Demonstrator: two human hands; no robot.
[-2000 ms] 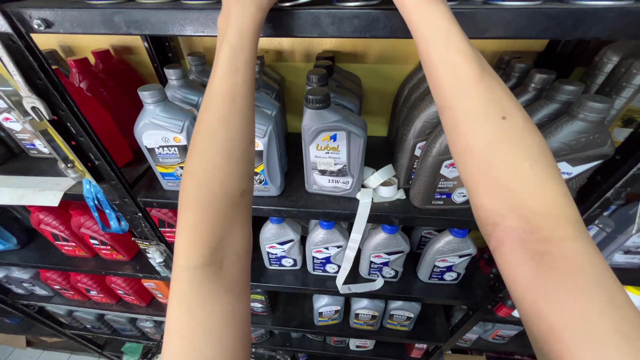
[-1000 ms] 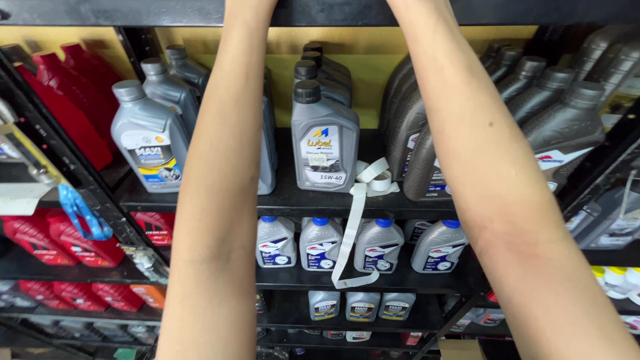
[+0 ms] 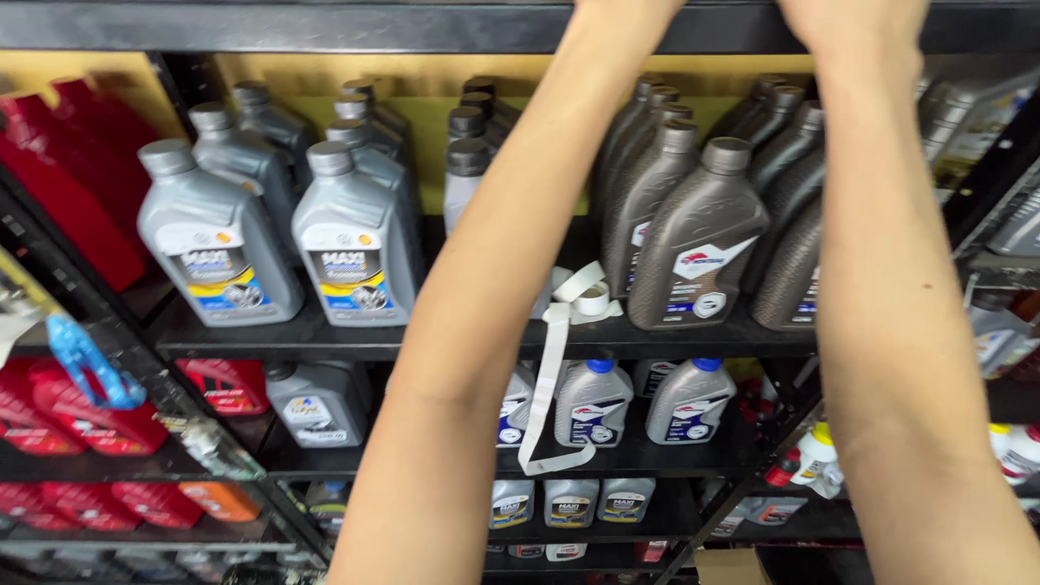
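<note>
Both my arms reach up to the black metal shelf edge [image 3: 325, 31] at the top of the head view. My left hand [image 3: 630, 10] is cut off by the upper frame border; its fingers and anything in them are hidden. Farther right, my right hand [image 3: 857, 24] is at the same shelf edge, its fingers also out of sight. Below and between the arms, a roll of white label tape [image 3: 591, 299] lies on the middle shelf, a loose strip [image 3: 546, 390] hanging down from it. Dark grey oil bottles [image 3: 699, 244] stand right of the roll.
Silver-grey oil bottles [image 3: 219, 244] stand at the left of the middle shelf, with red bottles [image 3: 65, 187] beyond the black upright. Blue-capped bottles [image 3: 597, 406] line the shelf below. A blue looped item [image 3: 89, 361] hangs on the left upright. A cardboard box [image 3: 731, 565] is low down.
The view has shifted, and both hands and forearms now sit farther right in it, over other bottles. The hands remain up at the top shelf edge.
</note>
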